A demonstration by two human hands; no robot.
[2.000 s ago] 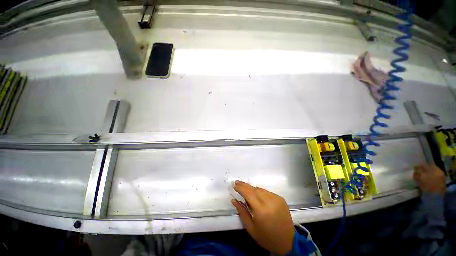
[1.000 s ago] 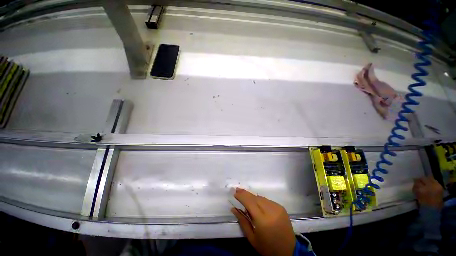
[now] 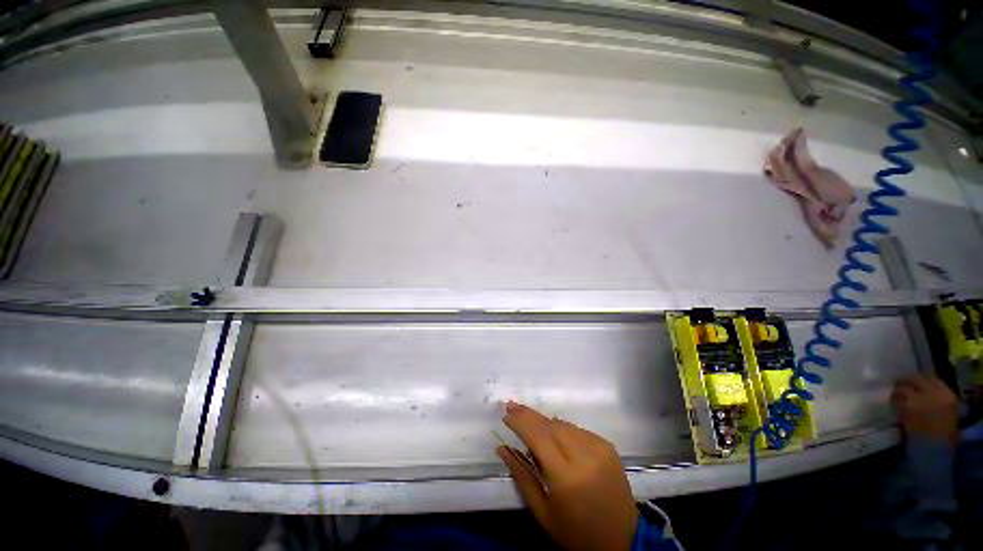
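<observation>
My right hand [image 3: 577, 474] rests over the front edge of the bench, left of the boards and apart from them. Its thumb and index finger pinch thin tweezers [image 3: 503, 440], which show only faintly. A blue band or cuff is at its wrist. My left hand is not in view. A circuit board panel [image 3: 729, 390] with two yellow-green-edged boards side by side lies in the track. A blue coiled cord [image 3: 859, 258] hangs in front of the panel's lower right part and hides some of it.
Another person's hand [image 3: 925, 407] is at the right, near a further board [image 3: 963, 334]. A guide rail [image 3: 464, 301] runs along the bench, with a cross bar [image 3: 217, 377] at the left. Behind are a phone [image 3: 351, 129], a pink cloth [image 3: 811, 185], a post [image 3: 270, 97] and stacked boards [image 3: 22, 188].
The coiled cord has swung right, uncovering more of the cloth. The camera view has shifted slightly. My right hand has hardly moved and still pinches the tweezers.
</observation>
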